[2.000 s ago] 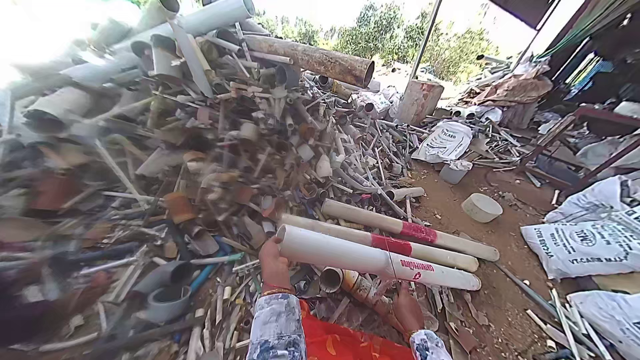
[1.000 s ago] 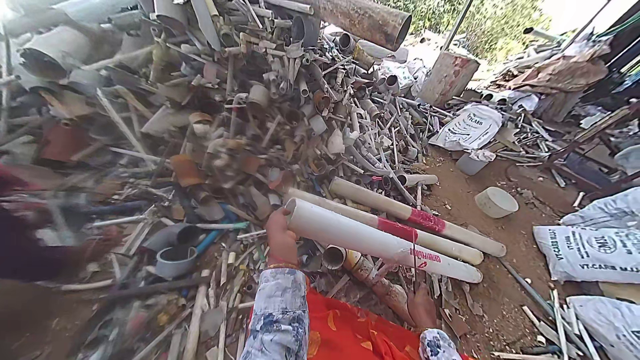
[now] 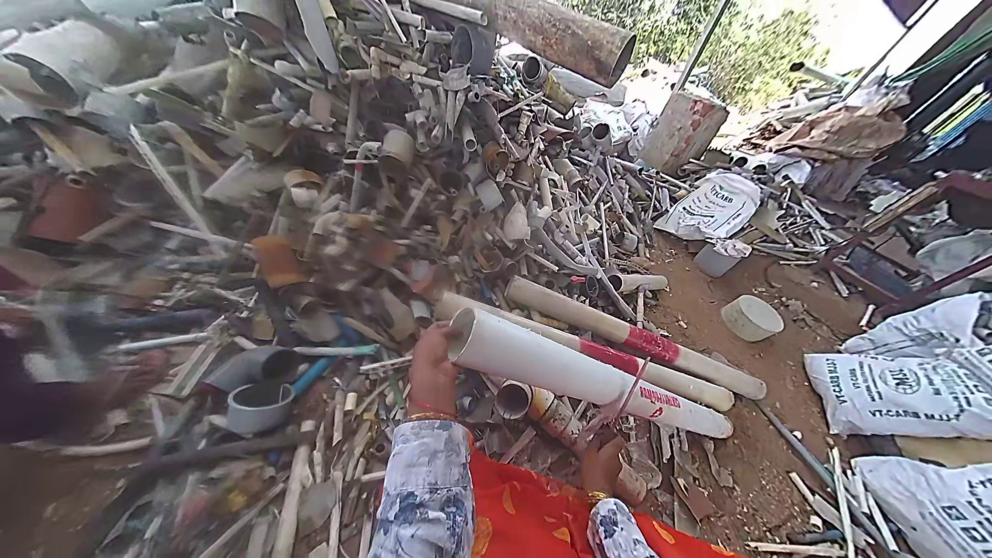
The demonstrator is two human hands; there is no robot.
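My left hand (image 3: 434, 370) grips the open upper end of a white plastic pipe (image 3: 558, 370) that bears red writing. Near the pipe's lower half, my right hand (image 3: 604, 465) holds a thin pinkish strip or cord (image 3: 634, 391) that passes over the pipe; its exact grip is partly hidden. Just beyond lie two cream pipes with red bands, one (image 3: 694, 387) right beside the white pipe and the other (image 3: 562, 306) farther out. A stained pipe (image 3: 552, 415) with an open end lies below the white pipe, near my right hand.
A large heap of scrap pipes (image 3: 372, 201) fills the left and centre. Printed white sacks (image 3: 899, 391) lie at the right, another sack (image 3: 713, 205) farther back. A round pale tub (image 3: 752, 318) sits on the dirt. A person's dark sleeve (image 3: 31, 380) shows blurred at the left edge.
The view has shifted somewhat to the right and down since the first frame. A dark sleeve has come into view at the left edge. My left hand stays on the white pipe's end.
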